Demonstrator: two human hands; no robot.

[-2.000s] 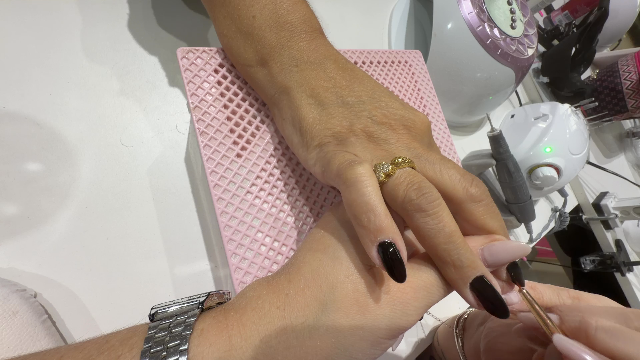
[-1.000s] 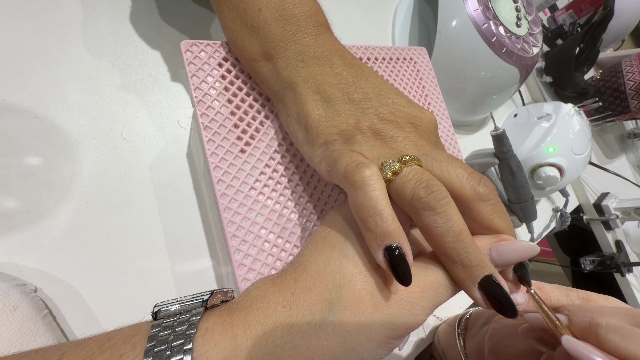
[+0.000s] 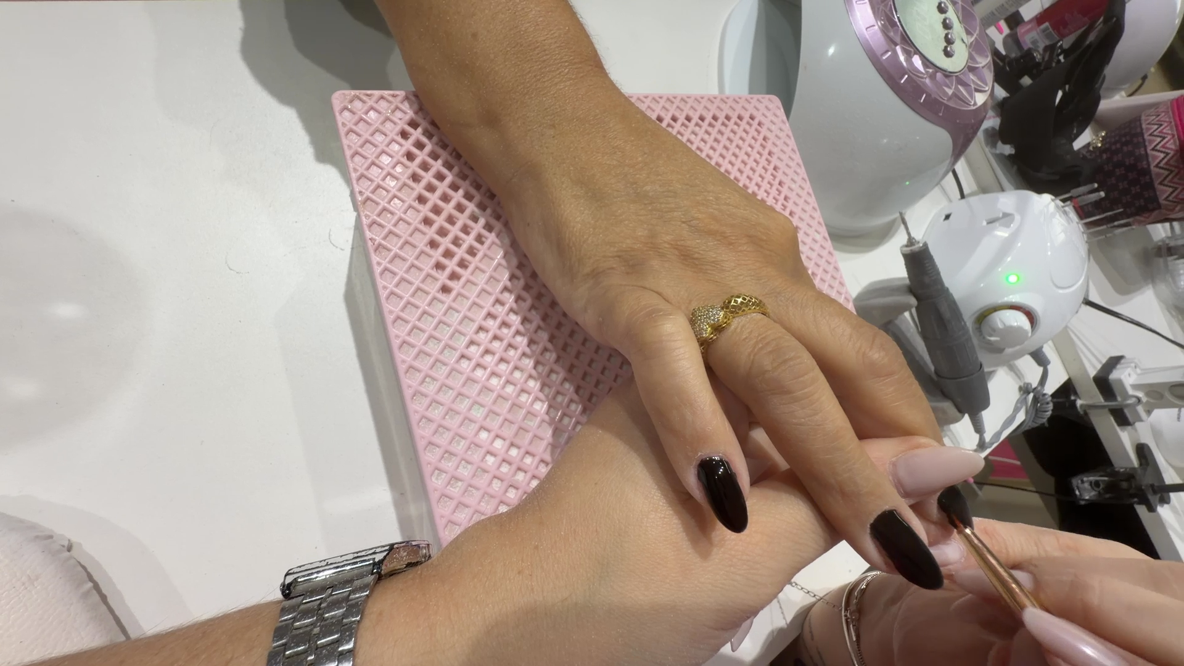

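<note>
My left hand point(image 3: 647, 509), with a metal-link wristwatch point(image 3: 319, 606) at its wrist, holds the fingers of another person's hand point(image 3: 666, 222) from below. That hand wears a gold ring point(image 3: 728, 319) with small clear stones and has long nails, two of them glossy black. My right hand point(image 3: 1073, 583), at the lower right, grips a thin brush with a copper-coloured handle point(image 3: 992, 564). The brush's tip is at a dark nail point(image 3: 954, 505) beside my left thumb's pale pink nail point(image 3: 936, 470). Part of my right hand runs out of view.
Under the other person's wrist lies a pink lattice-topped box point(image 3: 481, 388) on the white table point(image 3: 185, 370). Behind at the right stand a white nail lamp point(image 3: 860, 120), an electric nail drill's white control unit point(image 3: 1017, 268) with a lit green light, and its grey handpiece point(image 3: 943, 324).
</note>
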